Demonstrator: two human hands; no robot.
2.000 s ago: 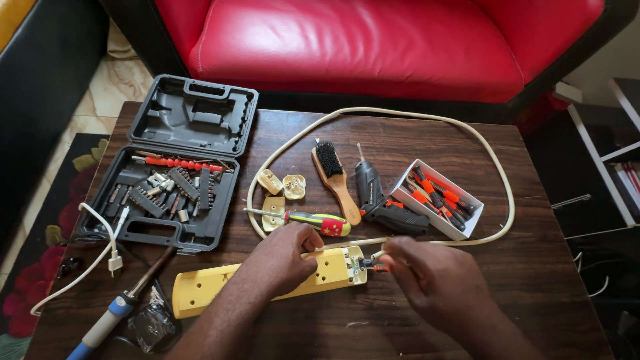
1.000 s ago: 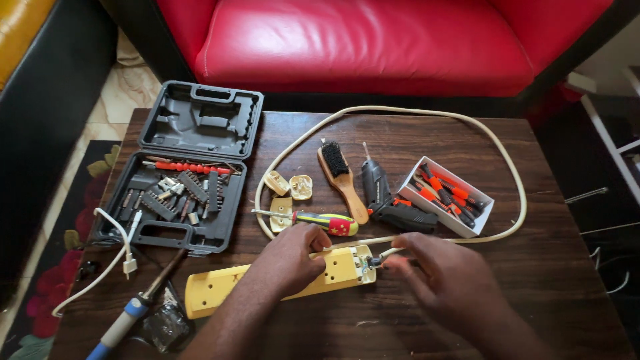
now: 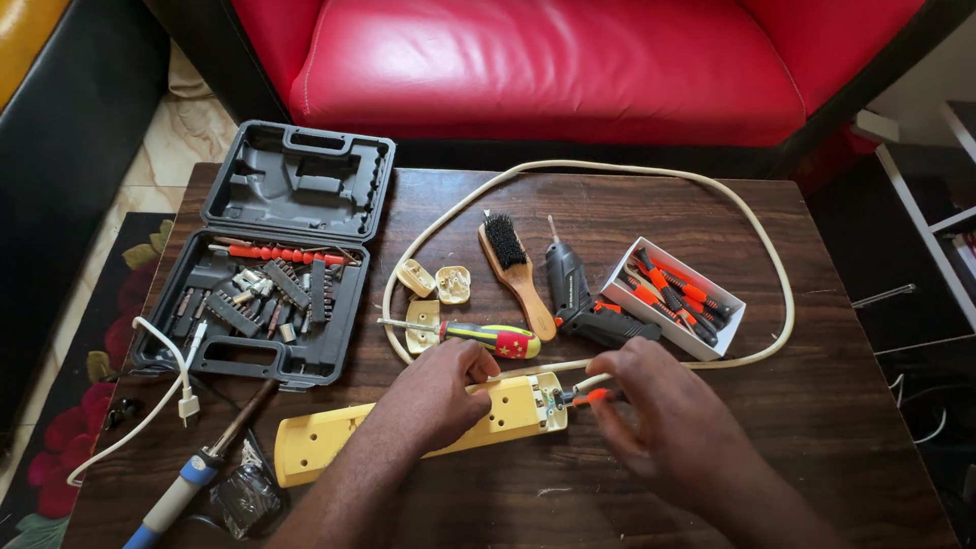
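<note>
A yellow power strip (image 3: 328,446) lies on the dark wooden table, its right end uncovered so that small wires and terminals (image 3: 550,404) show. My left hand (image 3: 450,393) rests on the strip, fingertips and thumb at its upper part. With my right hand (image 3: 640,412) I hold a small orange-and-black screwdriver (image 3: 595,397) by its handle, the tip side at the uncovered end. The white cable (image 3: 598,381) runs from that end past my right fingers and loops around behind. Just above my left hand is a red, yellow and green screwdriver (image 3: 496,339) on a cream plug part (image 3: 423,324).
An open black tool case (image 3: 305,374) with bits stands left, near a soldering iron (image 3: 179,492) and a white cord (image 3: 156,427). Inside the cable loop are plug parts (image 3: 454,284), a wooden brush (image 3: 526,290), a cordless screwdriver (image 3: 568,282) and a white box (image 3: 720,347) of small screwdrivers.
The view has shifted a little. Both hands stay at the power strip, with no plain change in what they hold.
</note>
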